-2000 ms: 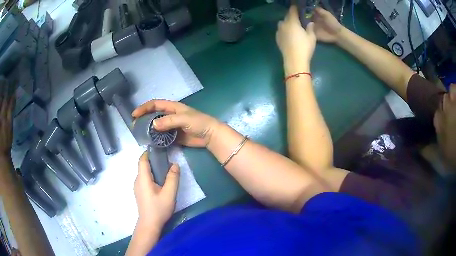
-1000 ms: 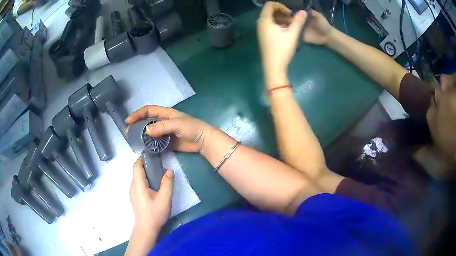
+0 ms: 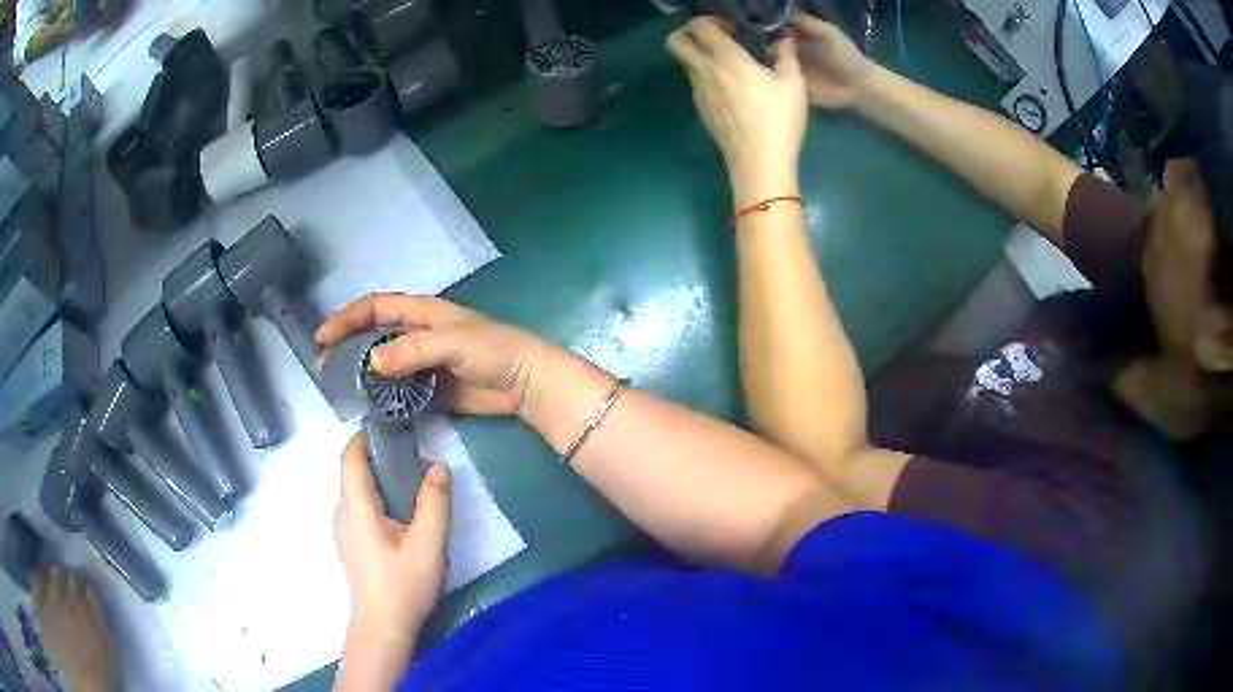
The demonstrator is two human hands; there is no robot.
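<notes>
A glossy grey blower unit (image 3: pixel 395 466) is held over the edge of the white sheet, its round vaned grille facing up. My left hand (image 3: pixel 392 548) is closed around the slim handle from below. My right hand (image 3: pixel 453 354) grips the head housing, with the thumb on the grille's rim and the fingers over the far side. A fanned row of similar grey units (image 3: pixel 203 291) lies on the white sheet to the left, handles pointing down and right.
A person beside me on the right holds a dark unit (image 3: pixel 761 16). One grey unit (image 3: pixel 561 88) lies on the green mat. Waiting grey pieces and a pale ring (image 3: pixel 234 166) are at upper left, cartons (image 3: pixel 41 270) at far left. Another person's hand (image 3: pixel 75 629) is at lower left.
The view has shifted, so the bench items appear further left. My hands keep the same hold. A person's hand has appeared at lower left beside a grey piece. The neighbour's hands hold a dark unit.
</notes>
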